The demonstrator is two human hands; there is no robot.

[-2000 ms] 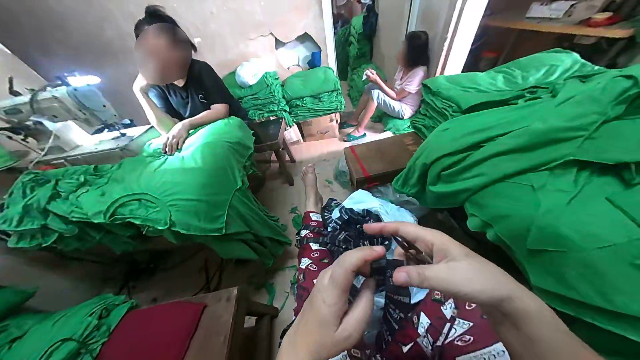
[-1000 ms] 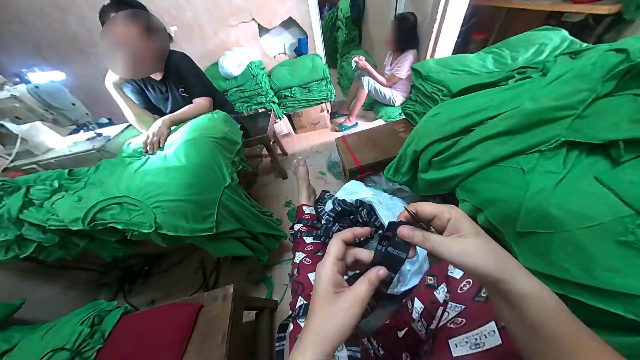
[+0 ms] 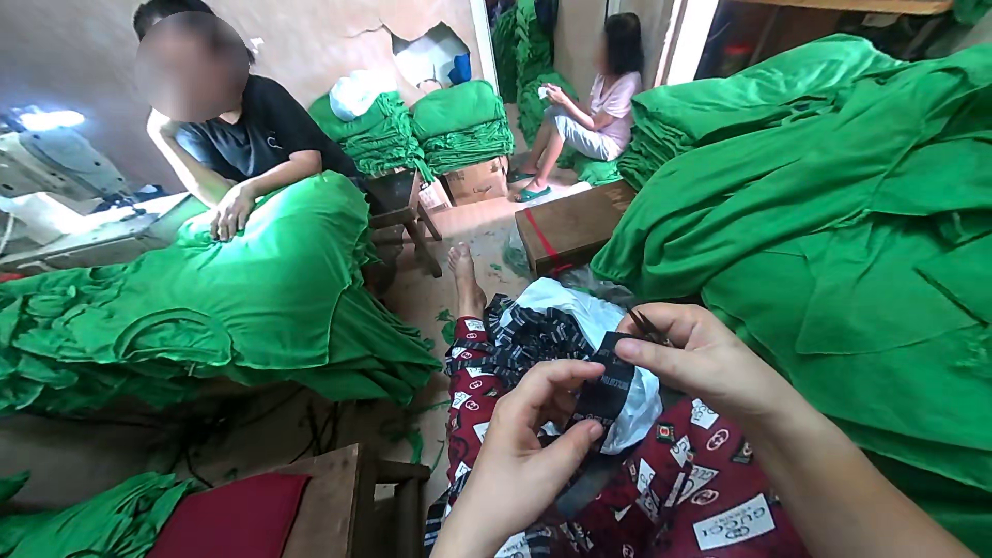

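Note:
A black woven garment label strip [image 3: 603, 394] with pale writing stretches between my two hands over my lap. My left hand [image 3: 535, 442] grips its lower part between thumb and fingers. The upper end is pinched by my right hand [image 3: 686, 353], which also holds small dark thread snips [image 3: 647, 325], their points showing past the fingers. Beyond my hands, a bunched pile of the same printed black strips [image 3: 542, 341] lies on a white plastic bag [image 3: 562, 298] on my lap, over patterned dark red trousers [image 3: 721, 473].
Large heaps of green garments lie at right [image 3: 814, 194] and left [image 3: 263, 271]. A person in black [image 3: 271, 124] leans on the left heap beside a sewing machine [image 3: 62, 167]; another sits farther back [image 3: 612, 108]. A wooden box [image 3: 573, 225] stands ahead, a wooden bench [image 3: 333, 488] at lower left.
The black strip is now drawn out flatter between my hands than two seconds ago, when it was bunched near my fingers. My left hand has spread from the right one.

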